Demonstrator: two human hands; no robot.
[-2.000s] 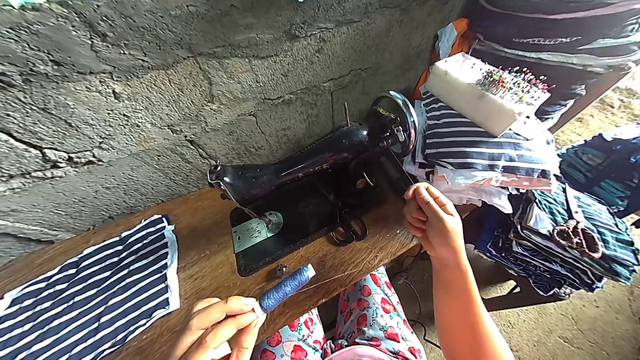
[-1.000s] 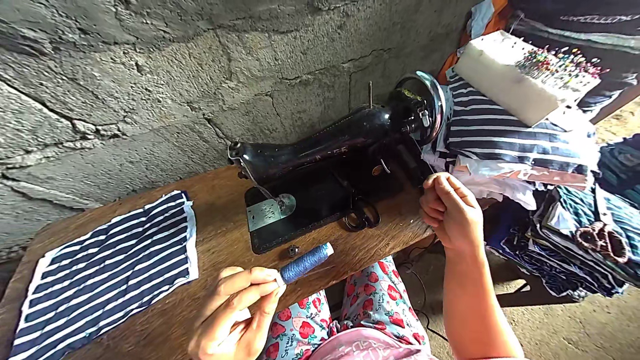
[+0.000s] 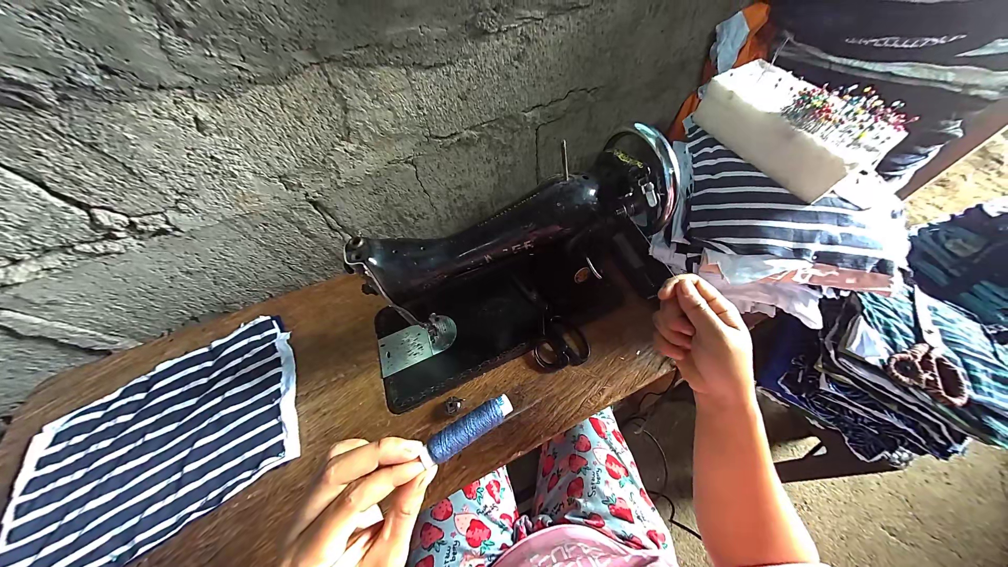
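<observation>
My left hand pinches the lower end of a spool of blue thread, tilted above the front of the wooden table. My right hand is closed with thumb and forefinger together, near the handwheel end of a black sewing machine; a faint thread shows near it, but what the fingers hold is too small to tell. Black-handled scissors lie against the machine's bed. A small metal part rests just behind the spool. Striped navy and white cloth lies flat at the left.
A rough block wall runs behind the table. At the right, a foam block with colored pins sits on stacked striped fabric. Lower down, folded cloths bear another pair of scissors with wrapped handles.
The view has shifted somewhat. My left hand still holds the spool and my right hand stays closed near the machine's wheel end; nothing else has plainly changed.
</observation>
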